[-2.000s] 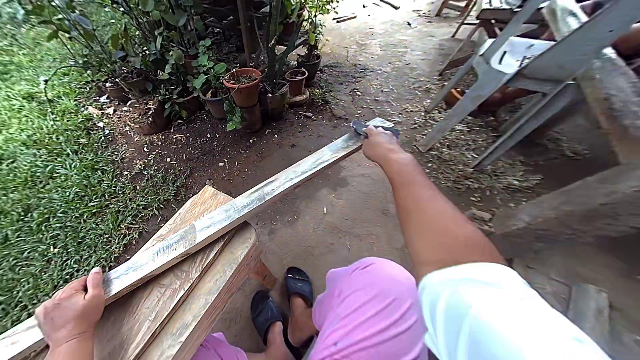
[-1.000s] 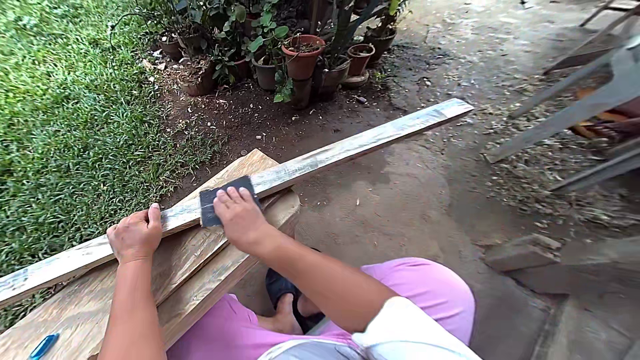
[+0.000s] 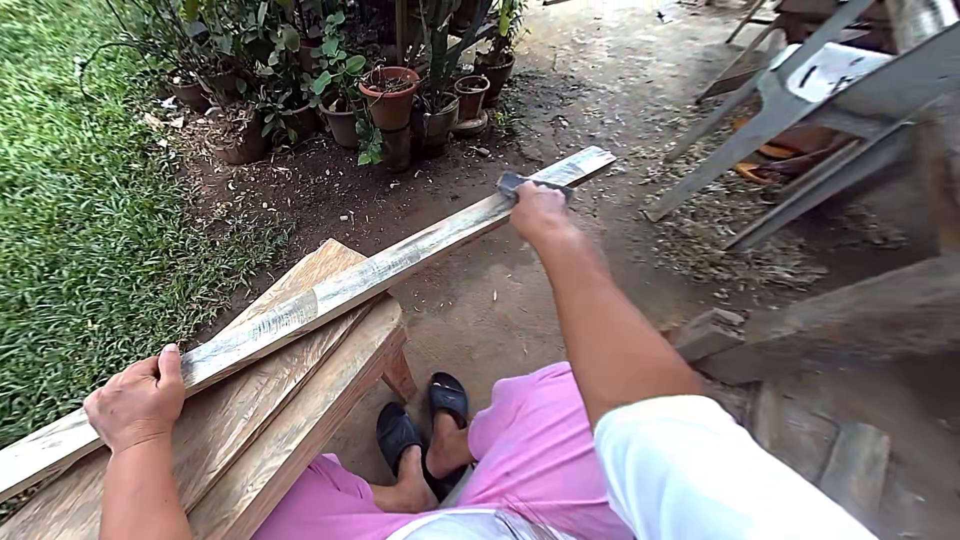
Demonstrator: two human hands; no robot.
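A long, narrow wooden board (image 3: 427, 251) lies slantwise across a low wooden bench (image 3: 292, 420), its far end reaching out past the bench. Near the bench's left side, my left hand (image 3: 139, 397) grips the board from above, thumb along its face. Close to the board's far end, my right hand (image 3: 540, 210) holds a dark sheet of sandpaper (image 3: 511, 182) folded over the board. The palm hides part of the sheet. Grey markings run along the board's upper face.
Potted plants in clay pots (image 3: 390, 97) stand beyond the board, with grass (image 3: 90, 225) to the left. On the right are a grey plastic chair (image 3: 780, 112), scattered wood shavings (image 3: 727, 240) and a weathered timber (image 3: 847, 307). My feet in dark clogs (image 3: 397, 435) rest beside the bench.
My right hand has moved with the sandpaper from over the bench, near my left hand, out to the board's far end. My left hand stays on the board.
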